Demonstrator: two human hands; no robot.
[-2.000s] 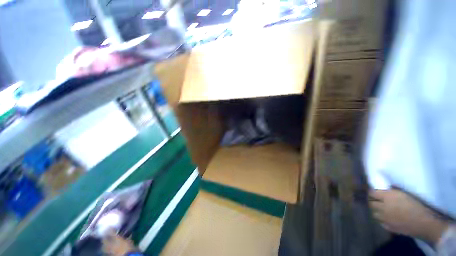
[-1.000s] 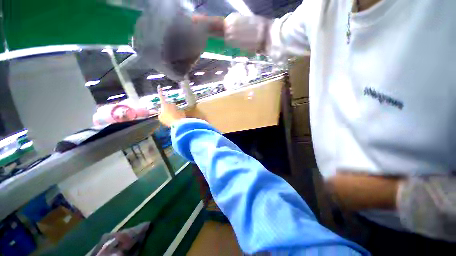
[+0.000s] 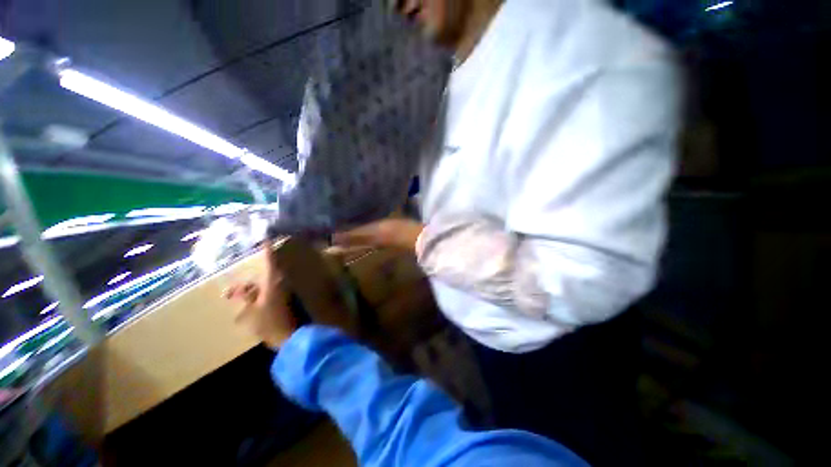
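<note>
My right hand [image 3: 264,306], in a blue sleeve, reaches up from the lower right to left of centre. It is blurred, with its fingers partly spread. Its upper fingertips are close to the lower end of a large grey bag with small dark marks [image 3: 374,137]. I cannot tell whether they touch or grip it. The hand of a person in white [image 3: 387,235] is at the bag's lower edge. A blurred brown shape lies between the two hands. The bag's contents are hidden. My left hand is not in view.
The person in white [image 3: 565,173] stands close on the right. An open carton [image 3: 182,337] is at the lower left, its flap pale and its inside dark. A pale post [image 3: 46,246] stands at the far left. Ceiling lights run above.
The view has swung right and up. My right hand now sits beside the large patterned bag's lower end. The person's raised arm has come down, and the pink item has left view.
</note>
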